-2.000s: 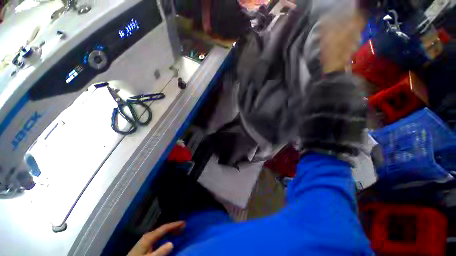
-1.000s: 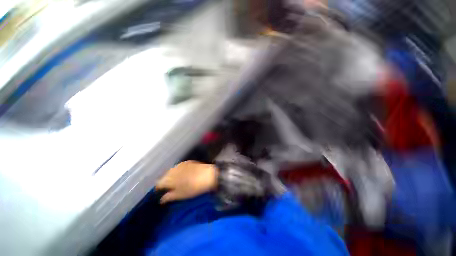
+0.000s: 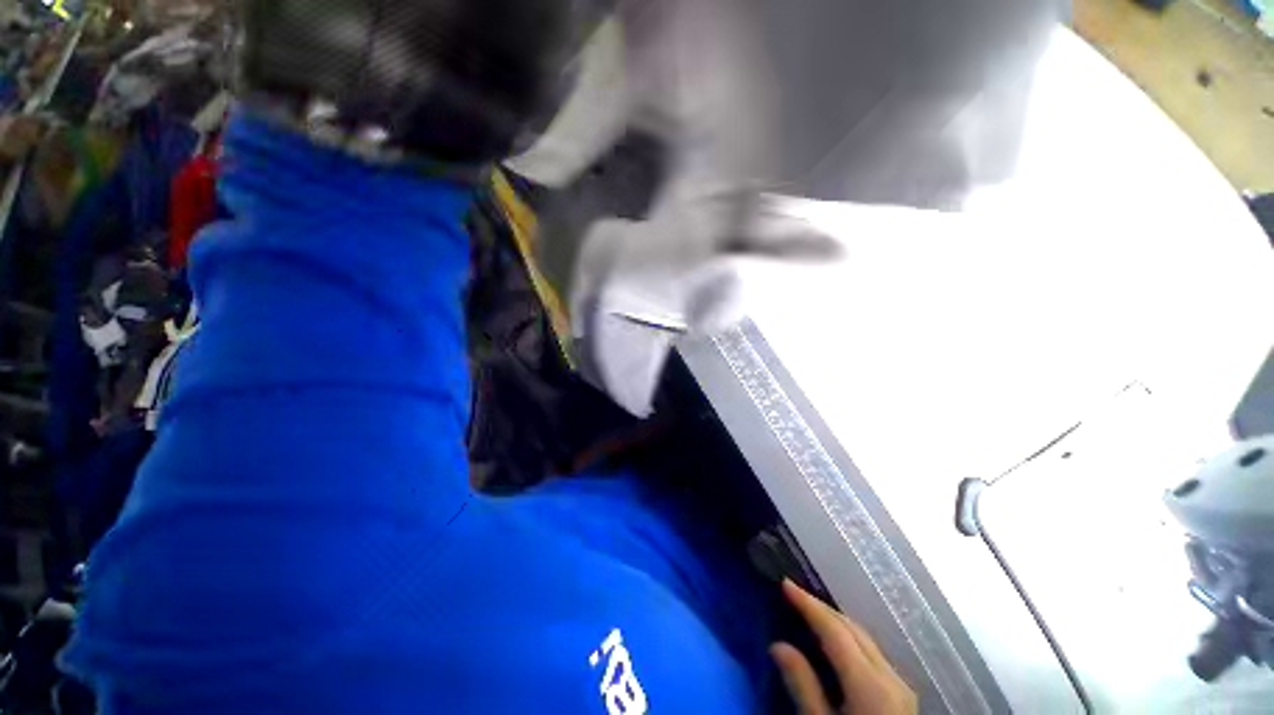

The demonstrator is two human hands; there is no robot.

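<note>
Grey garment panels (image 3: 894, 105) lie over the far part of the white machine table. Paler, blurred folds (image 3: 650, 273) hang over its front edge. My left arm, in a blue sleeve with a dark cuff, reaches up the left side. My left hand is past the top edge or hidden, so its hold on the cloth does not show. My right hand (image 3: 845, 659) is cut off by the bottom edge, beside the table's front edge, fingers apart, with nothing visible in it.
The white machine table (image 3: 894, 335) has a ruler strip (image 3: 824, 475) along its front edge. Part of the sewing machine head (image 3: 1236, 489) shows at the right edge. A brown surface (image 3: 1174, 84) is at the upper right. Cluttered dark and red items are at the far left.
The view has swung from the machine's right side to its left. My left arm now extends upward by the grey cloth. The scissors and the crates have left the picture.
</note>
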